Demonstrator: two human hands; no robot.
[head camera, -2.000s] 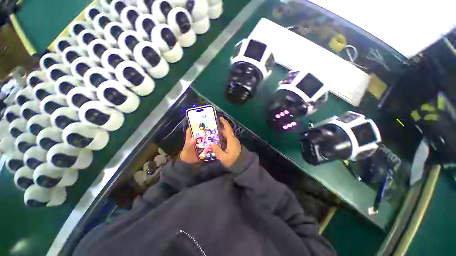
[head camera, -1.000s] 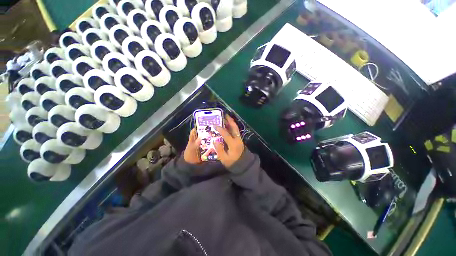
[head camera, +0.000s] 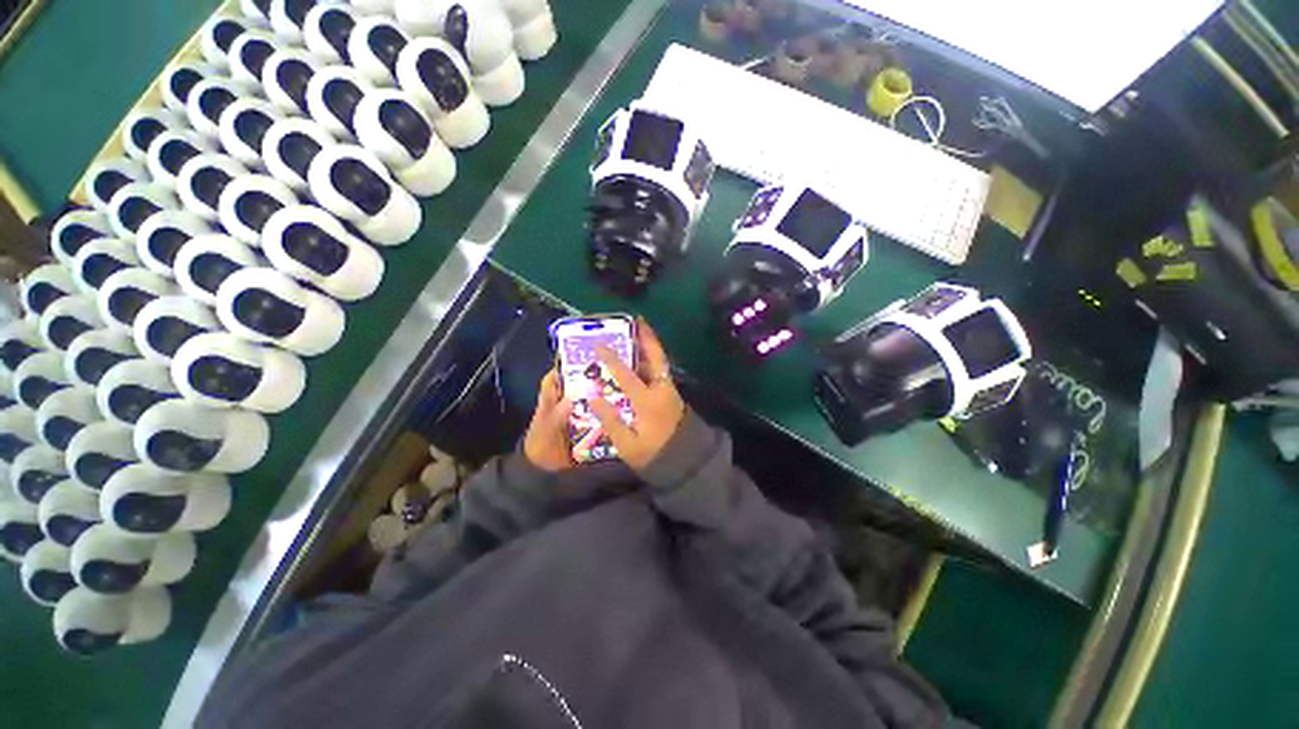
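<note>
A smartphone (head camera: 596, 392) with a lit purple and white screen is held upright in front of my body. My left hand (head camera: 547, 427) grips its left edge and lower part. My right hand (head camera: 653, 406) is around its right side, with a finger or thumb over the screen. Three PTZ dome cameras stand in a row on the green bench: the left one (head camera: 648, 192), the middle one (head camera: 791, 264) with pink-purple lamps lit on its black face, and the right one (head camera: 926, 363).
Rows of small white cameras (head camera: 185, 442) fill the left bench behind a metal edge. A white keyboard (head camera: 812, 150) lies behind the dome cameras. At right are a pen (head camera: 1060, 499), a mouse mat with cursive writing (head camera: 1094, 413) and a bulky black machine (head camera: 1197, 271). A bright monitor (head camera: 1054, 36) is above.
The view has shifted, so the bench items show further left than a second ago. The finger or thumb on the phone screen has moved, and the screen picture differs slightly from two seconds ago.
</note>
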